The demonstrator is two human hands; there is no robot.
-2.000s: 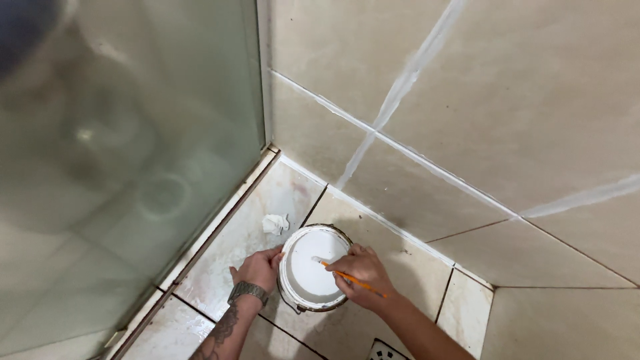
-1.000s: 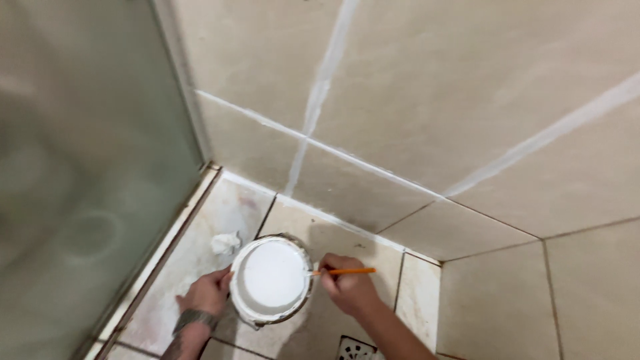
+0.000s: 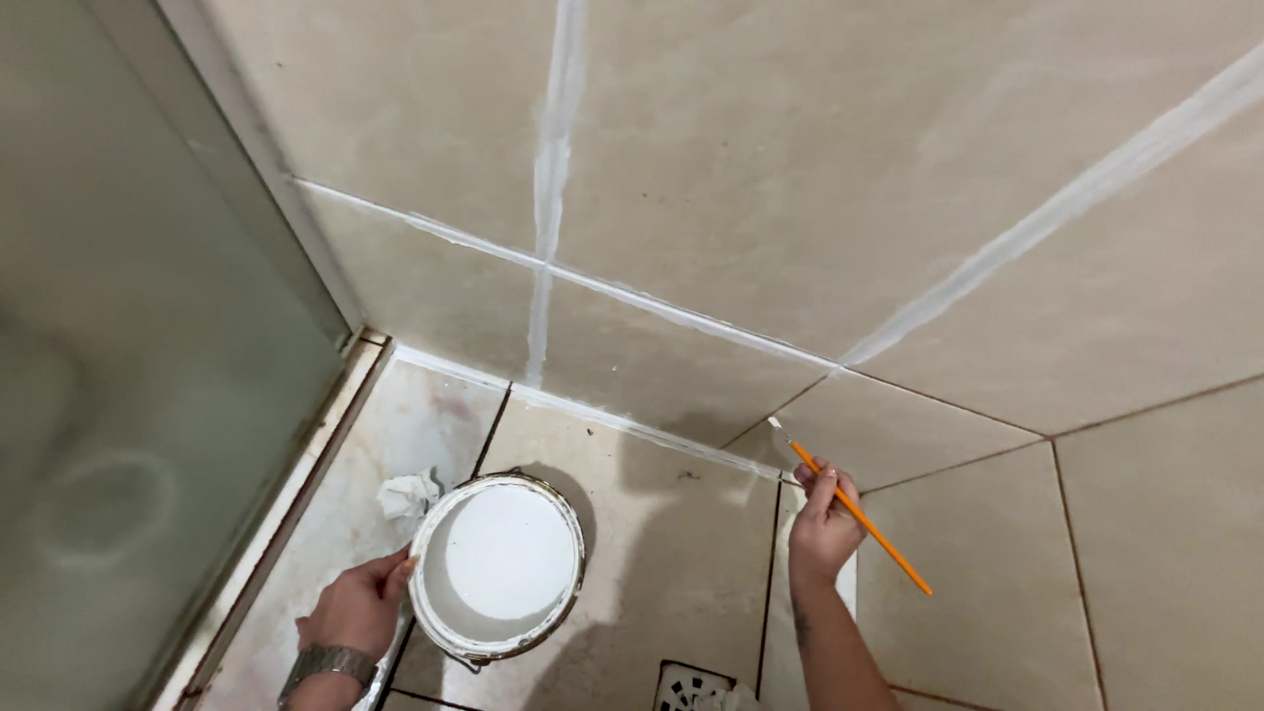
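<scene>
My left hand (image 3: 357,604), with a metal-banded watch on the wrist, pinches the left rim of a round can of white paint (image 3: 512,553) on the tiled floor. In my right hand (image 3: 828,518) is a thin paintbrush with an orange handle (image 3: 879,538). Its white-coated tip points up and left, near the dark, unpainted joint low on the beige wall tiles (image 3: 691,178); whether it touches the wall I cannot tell. White bands (image 3: 691,318) cover several wall joints and the edge where wall meets floor.
A crumpled white tissue (image 3: 407,494) lies on the floor beside the can. A frosted glass panel (image 3: 148,346) in a metal track stands at the left. A square floor drain (image 3: 691,686) sits at the bottom, with crumpled white material on it. The wall corner is at the right.
My right hand has lifted the brush out of the can and moved it right, to the low wall joint. My left hand has stayed at the can's rim.
</scene>
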